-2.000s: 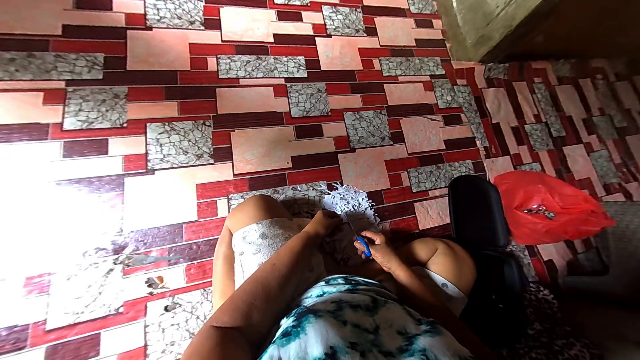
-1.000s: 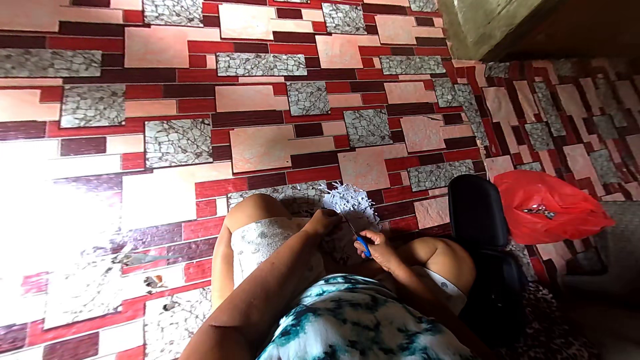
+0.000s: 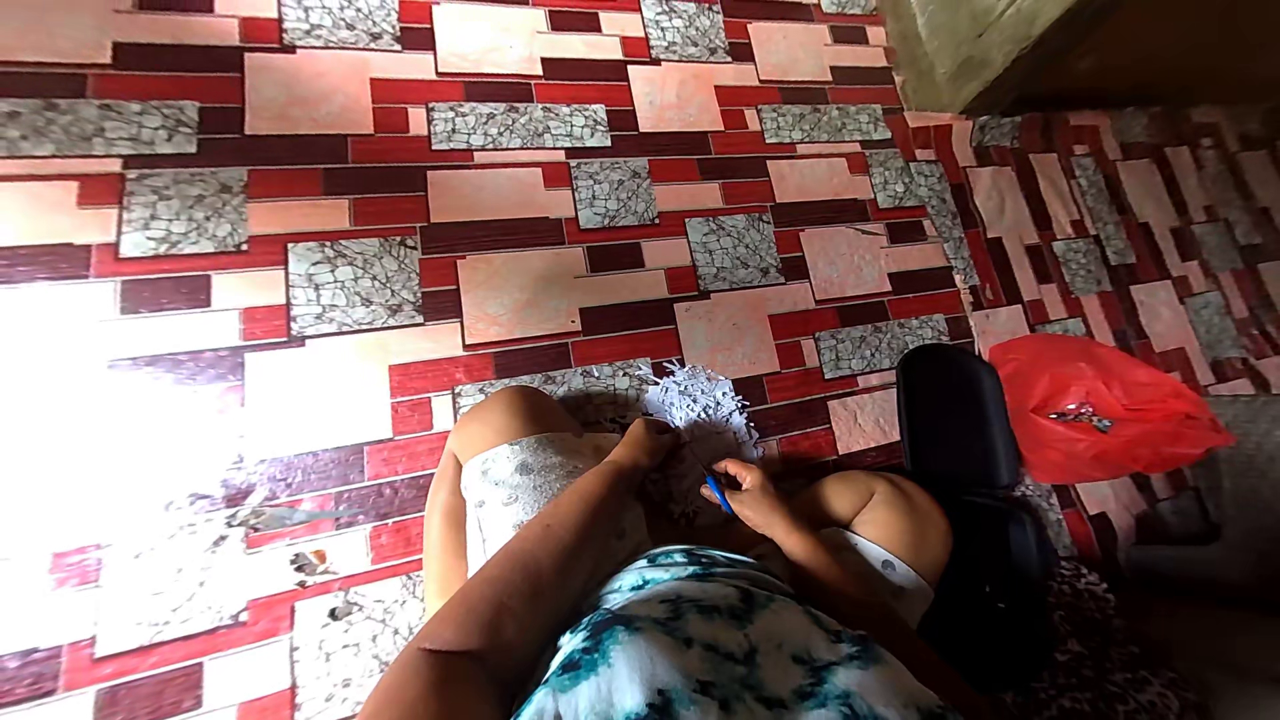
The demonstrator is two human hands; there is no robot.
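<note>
My right hand holds a pair of scissors with blue handles, its blades directed up and left toward my other hand. Between my knees, my left hand has its fingers closed at the near left edge of a pile of shredded white paper strips. Whatever piece is in its fingertips is too small to make out clearly. The pile lies on the patterned floor just beyond both hands, and the area beneath them is in shadow.
At my right lies an opened black case. Beside it is a red plastic bag with small shiny items on top. A concrete block or post base stands at the upper right. Small scraps lie on the brightly lit floor at left.
</note>
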